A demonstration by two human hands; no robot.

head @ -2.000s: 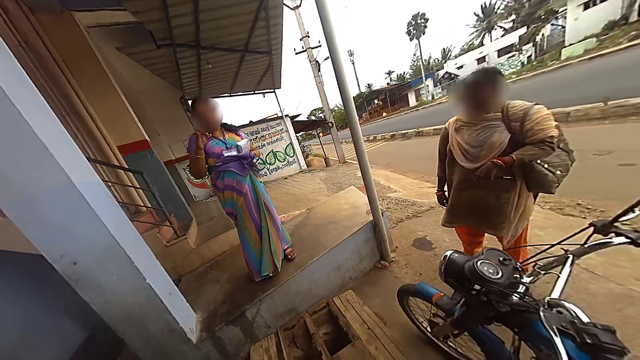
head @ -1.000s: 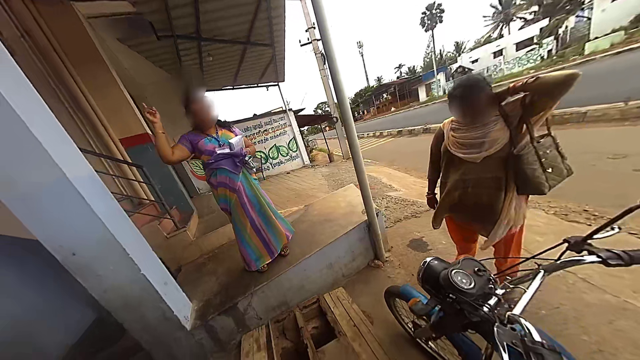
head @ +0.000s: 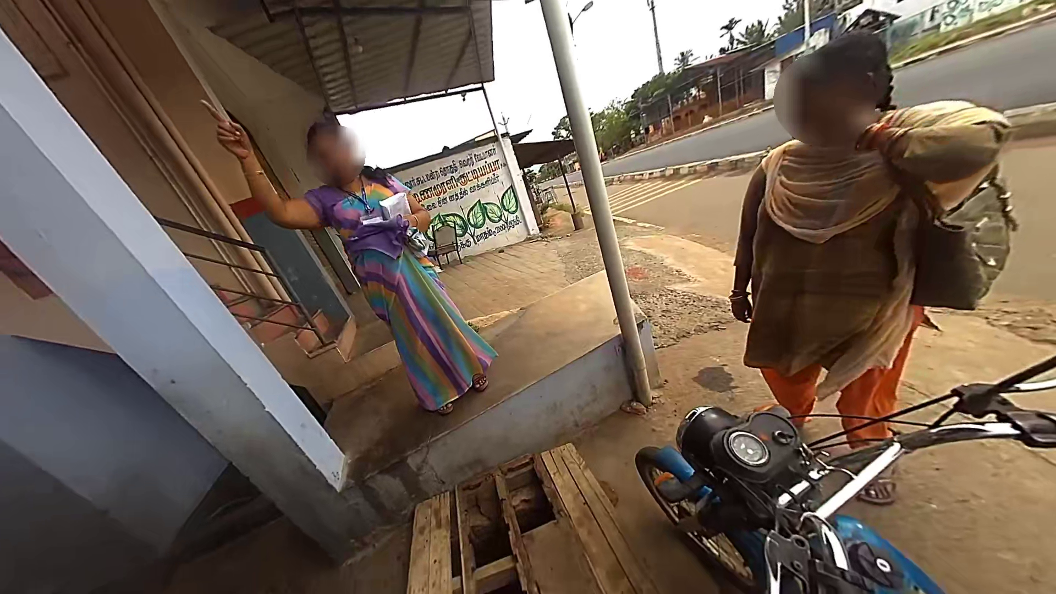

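Neither my left hand nor my right hand shows in the head view. At the lower right stands a blue motorcycle [head: 874, 549] with chrome handlebars and a round gauge [head: 747, 448]. Left of it, at the bottom, lies a slatted wooden pallet [head: 590, 516] with gaps between its boards. A person in a striped, multicoloured sari [head: 421, 313] stands on a raised concrete ledge, one hand raised with fingers extended, papers [head: 396, 206] held at the chest. Beyond the motorcycle, another person in a brown tunic [head: 817, 280] and orange trousers carries a shoulder bag [head: 961, 247], an arm bent up by the head.
A slanting metal pole [head: 590, 181] stands at the ledge's end. A pale pillar [head: 157, 247] crosses the left side, with railed steps [head: 272, 318] behind it. A painted wall [head: 478, 198] bearing writing stands farther back, and a road [head: 685, 198] runs at the right.
The person in the sari has raised a hand higher and out to the side. The other person's arm, low across the body two seconds ago, is bent up by the head. The view has shifted somewhat.
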